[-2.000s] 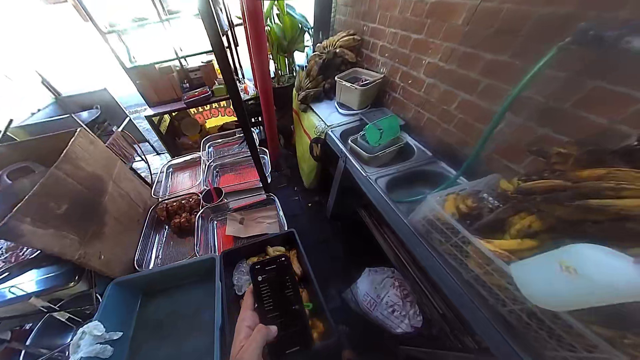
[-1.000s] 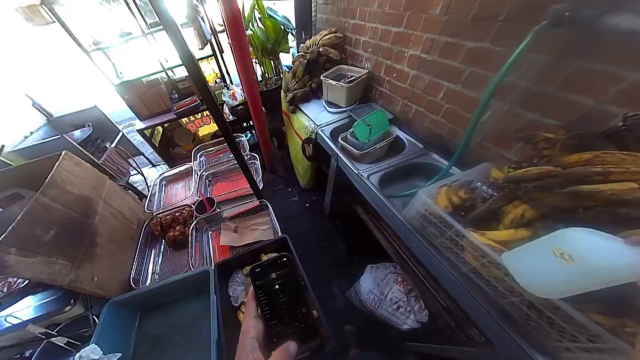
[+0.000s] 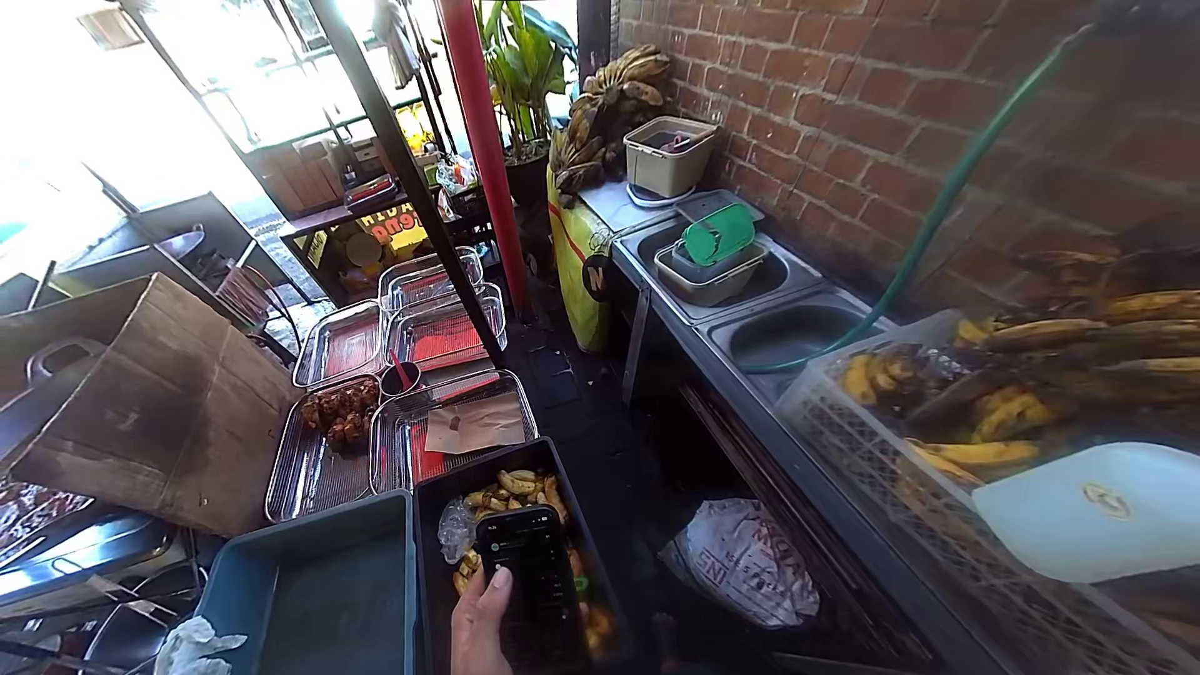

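Observation:
My left hand [image 3: 483, 619] holds a black smartphone [image 3: 530, 586] upright, its thumb lying over the left side of the lit screen. Behind and around the phone, peeled bananas or plantains [image 3: 520, 483] and a clear plastic bag [image 3: 457, 532] lie in a dark rectangular bin [image 3: 578, 487]. An empty grey-green plastic tub [image 3: 410, 572] stands directly to the left of that bin. My right hand is out of view.
Wire-mesh trays [image 3: 525, 398], one holding browned food [image 3: 342, 412], lie ahead beside a cardboard box [image 3: 178, 412]. Right are a double sink [image 3: 797, 328], a green hose [image 3: 947, 202] and a plantain crate [image 3: 872, 450]. A white sack [image 3: 745, 562] lies on the floor.
A thumb or finger seen at the phone's lower edge one second ago no longer shows there. My left hand still holds the phone over the bin.

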